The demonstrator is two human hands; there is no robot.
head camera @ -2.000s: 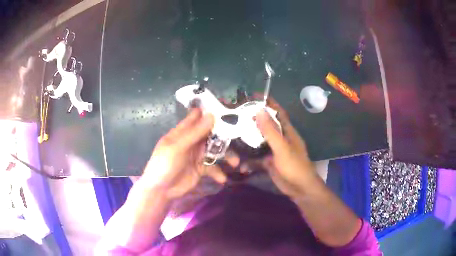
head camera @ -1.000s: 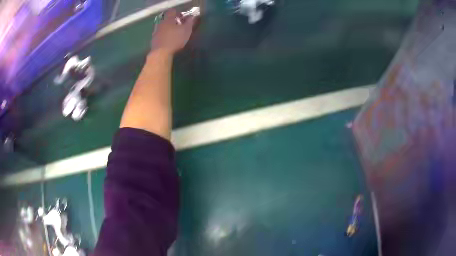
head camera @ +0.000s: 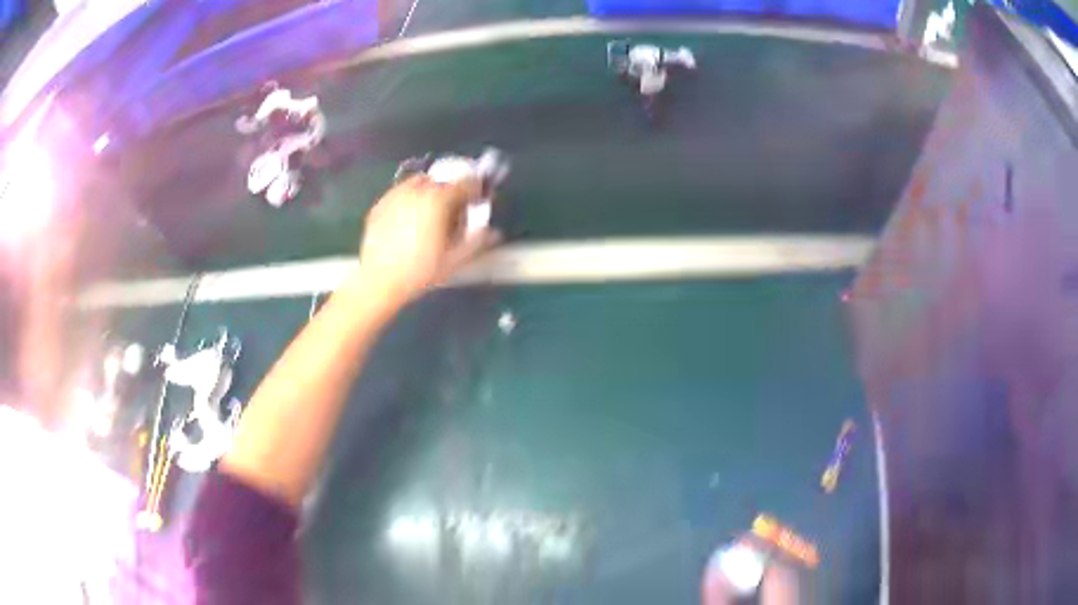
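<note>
My left hand [head camera: 414,231] reaches across the green surface, its fingers closed on a small white toy motorbike unit [head camera: 475,180] beyond the pale strip. The unit is blurred and partly hidden by the fingers. A blurred part of my right hand [head camera: 774,584] shows at the bottom edge, at the white glue bottle [head camera: 741,567]; most of it is cut off, and its grip cannot be made out. The orange tube [head camera: 785,540] lies just beyond the bottle.
White units lie at the back left [head camera: 284,142], back centre [head camera: 650,65] and far right corner [head camera: 940,33]. White bodies [head camera: 201,390] and brassy rods [head camera: 157,485] are at the left. A purple-yellow item [head camera: 838,456] lies near the metal partition [head camera: 969,319]. Blue bins [head camera: 745,10] line the back.
The toy body held in both hands two seconds ago is gone from the near surface. The view has swung forward. My left hand, with a white unit, has come closer from the far strip since one second ago.
</note>
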